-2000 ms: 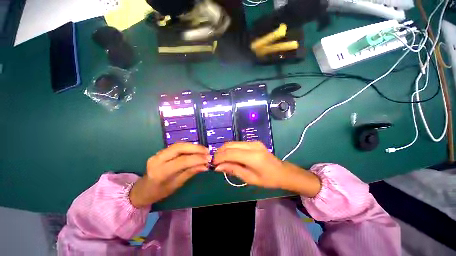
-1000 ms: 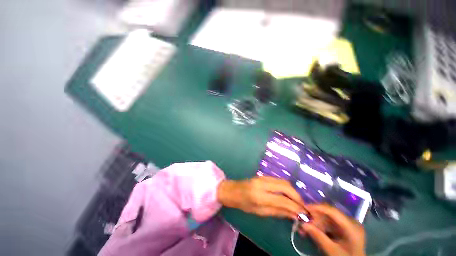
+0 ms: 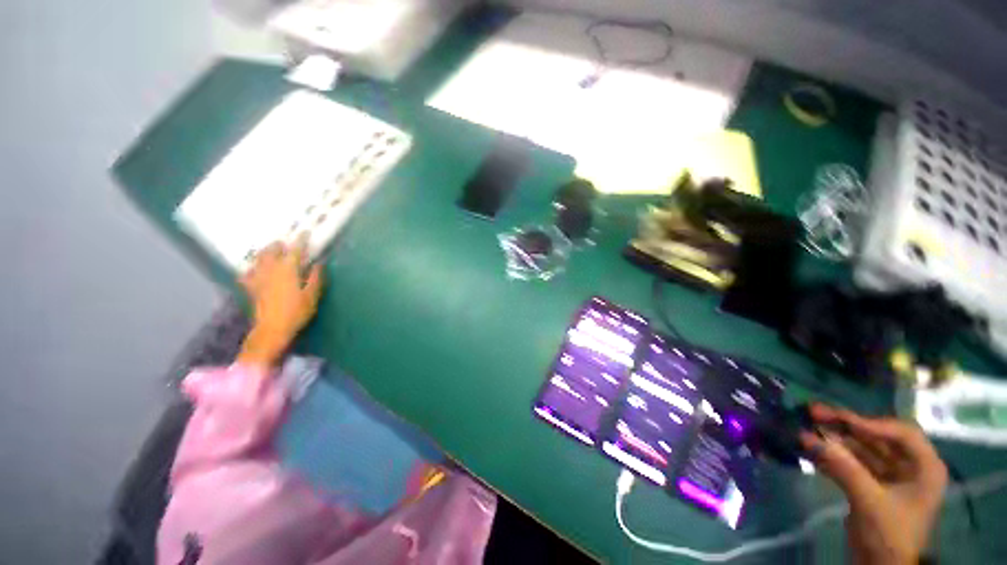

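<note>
My left hand [image 3: 283, 296] is at the near edge of the white product tray [image 3: 289, 177], fingertips over its corner; whether they hold a piece cannot be told. The tray has rows of small dark-filled holes. My right hand [image 3: 883, 469] is at the right of the phones, fingers bent around the black charging dock [image 3: 790, 433], which it partly hides; its grip is unclear. Three test phones, the left one [image 3: 593, 370], the middle one [image 3: 654, 408] and the right one [image 3: 723, 441], lie side by side with purple-lit screens. A white cable [image 3: 625, 502] is plugged into the middle phone.
Bagged black discs [image 3: 532, 252] and a dark idle phone [image 3: 494, 182] lie left of the black fixtures [image 3: 707, 237]. A second white tray [image 3: 950, 199] and coiled cable [image 3: 834, 210] are at upper right, the power strip [image 3: 972, 408] below. Paper sheets [image 3: 585, 99] lie at the back.
The view has swung left. My hands were together over the phones; now they are apart, the left at the tray and the right at the dock.
</note>
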